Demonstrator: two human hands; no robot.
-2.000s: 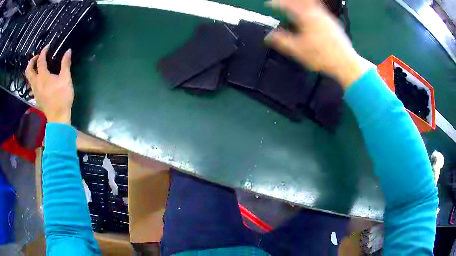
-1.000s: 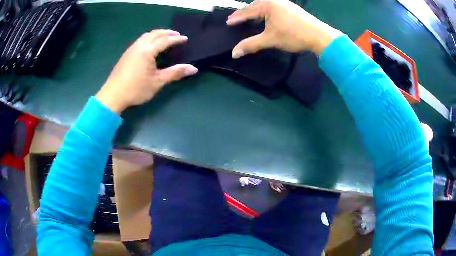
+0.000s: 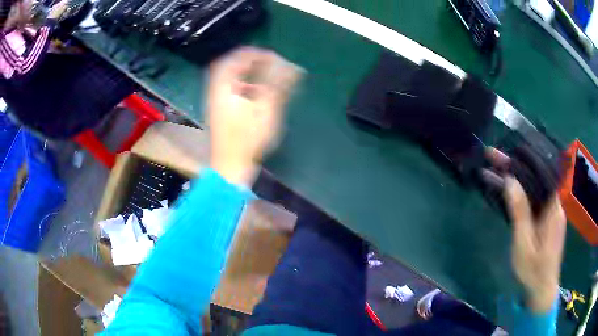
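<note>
Several flat black panels (image 3: 419, 98) lie overlapping on the green bench (image 3: 367, 177), near its white strip. My right hand (image 3: 539, 236) is at their right end, with its fingers around a dark black piece (image 3: 534, 167); blur hides what kind of piece it is. My left hand (image 3: 248, 115) is blurred above the bench, left of the panels, with its fingers curled. I cannot tell whether it holds anything. A row of black units (image 3: 183, 20) with pale lines stands behind my left hand.
An orange box (image 3: 582, 213) is at the right edge, with yellow-handled pliers (image 3: 572, 300) below it. Another black unit (image 3: 477, 23) lies beyond the white strip. A person's pink sleeve (image 3: 23, 51), a red stool (image 3: 141, 108), a blue crate (image 3: 29, 197) and cartons (image 3: 252, 279) are left and below.
The view has swung left, showing more of the floor and the person there. My left hand has left the panels towards the unit row. My right hand has moved to the panels' right end.
</note>
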